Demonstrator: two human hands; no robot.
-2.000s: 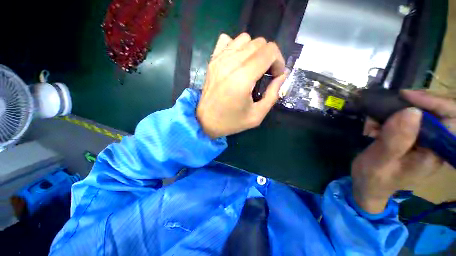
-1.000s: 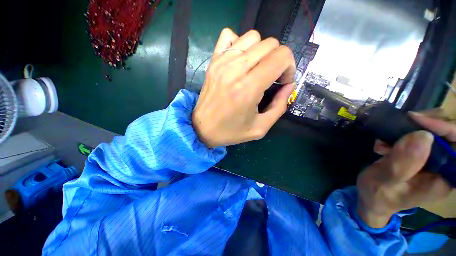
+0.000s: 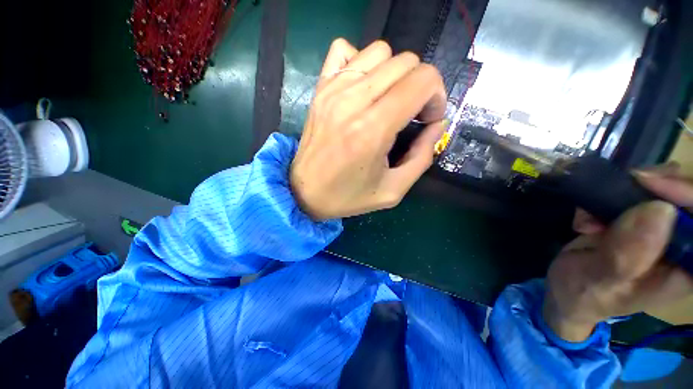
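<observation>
My left hand [image 3: 368, 129] is at the lower left corner of the open tablet unit [image 3: 558, 57], its thumb and forefinger pinched at the end of the circuit board [image 3: 486, 140]. A thin pale strand, likely solder wire [image 3: 348, 71], crosses its fingers. A small orange-yellow spot shows at the fingertips. My right hand [image 3: 619, 258] holds the soldering iron [image 3: 600, 186], black and blue. Its tip points left over the board, past a yellow label; it is blurred, and contact cannot be told. A thin red wire runs along the black frame [image 3: 414, 34].
A pile of red wired components [image 3: 173, 45] lies on the green mat [image 3: 220, 129] at upper left. A white fan [image 3: 57, 148] stands at the left edge. A blue object [image 3: 68, 277] is at lower left. Brown board [image 3: 676, 308] shows at the right edge.
The view has shifted, so the tablet shows further right. In the last second my right hand with the iron has moved slightly right and down. My left hand has barely moved.
</observation>
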